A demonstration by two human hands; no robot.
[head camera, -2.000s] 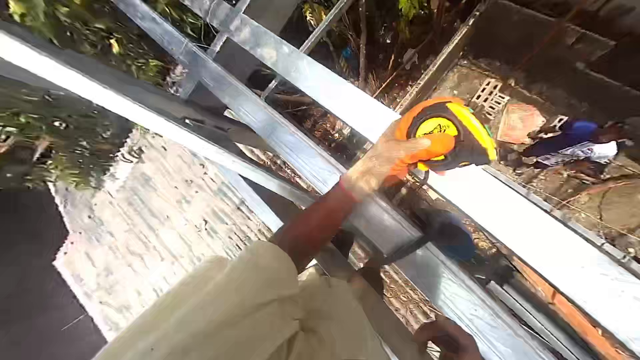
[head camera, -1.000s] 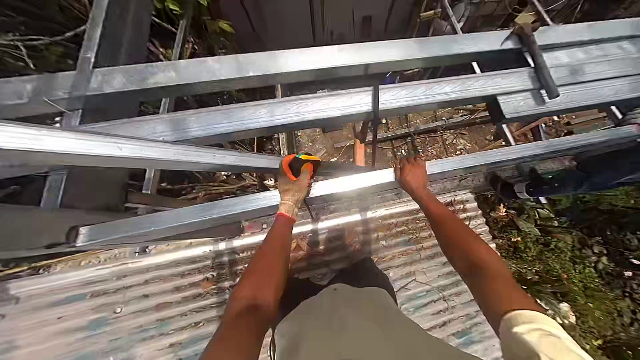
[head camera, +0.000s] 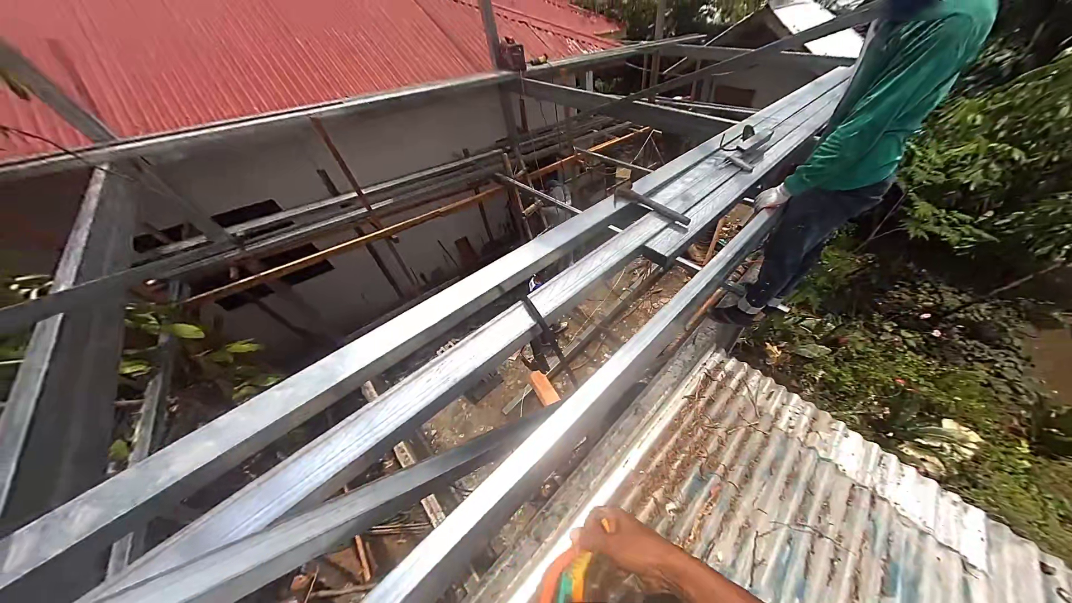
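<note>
At the bottom edge, my right hand (head camera: 624, 540) is curled around part of a blurred orange, green and yellow object (head camera: 569, 579), cut off by the frame; its kind is unclear. The hand is just right of the nearest galvanized steel channel (head camera: 536, 452), which runs diagonally away. My left hand is out of view. Beyond this channel lie more long steel members (head camera: 435, 377), with a dark metal clamp or bracket (head camera: 548, 339) at their side. At the upper right, a co-worker in a green long-sleeved top (head camera: 904, 100) has a gloved hand (head camera: 772, 198) on the nearest channel's far end.
A weathered corrugated metal roof (head camera: 779, 494) lies at lower right, beside plants (head camera: 938, 360). Gaps between the beams open onto ground well below. Steel framing (head camera: 75, 335) and a red corrugated roof (head camera: 276, 59) are on the left. Short metal pieces (head camera: 653, 208) rest across the beams.
The view has swung to look along the beams, bringing the co-worker's green top into sight. My left hand, which held an orange and black tape measure, has left the view.
</note>
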